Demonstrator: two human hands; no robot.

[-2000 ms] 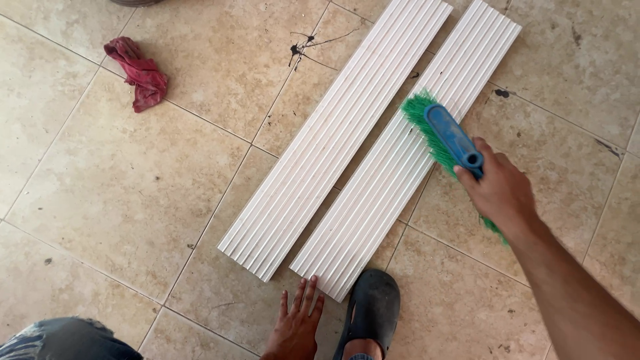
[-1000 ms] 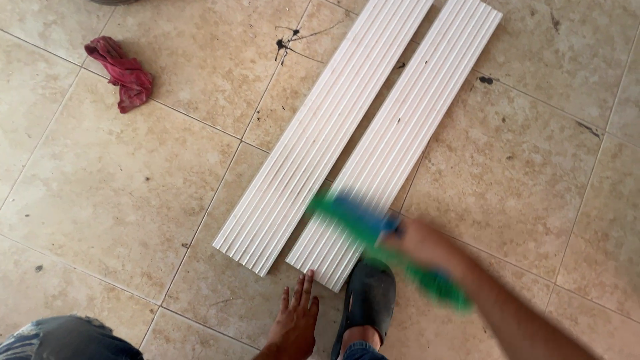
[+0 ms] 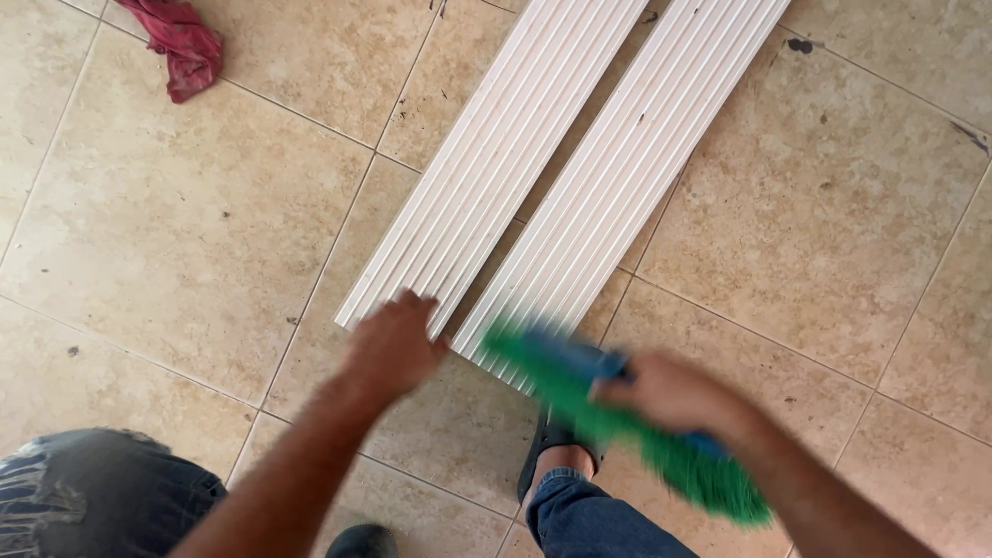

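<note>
Two white ribbed panels lie side by side on the tiled floor, a narrow gap between them. My left hand is at the near end of the left panel, its fingers over the ribs; whether it grips the edge cannot be told. In my right hand is a brush with green bristles and a blue back, blurred. Its tip overlaps the near end of the right panel, and the rest of it extends down to the right, partly above my shoe.
A crumpled red cloth lies on the floor at the upper left. My dark clog stands just below the right panel's end, another at the bottom edge. Dark stains mark the beige tiles.
My left hand has moved from the near end of the right panel to that of the left one. The brush in my right hand has come down the right panel to its near end.
</note>
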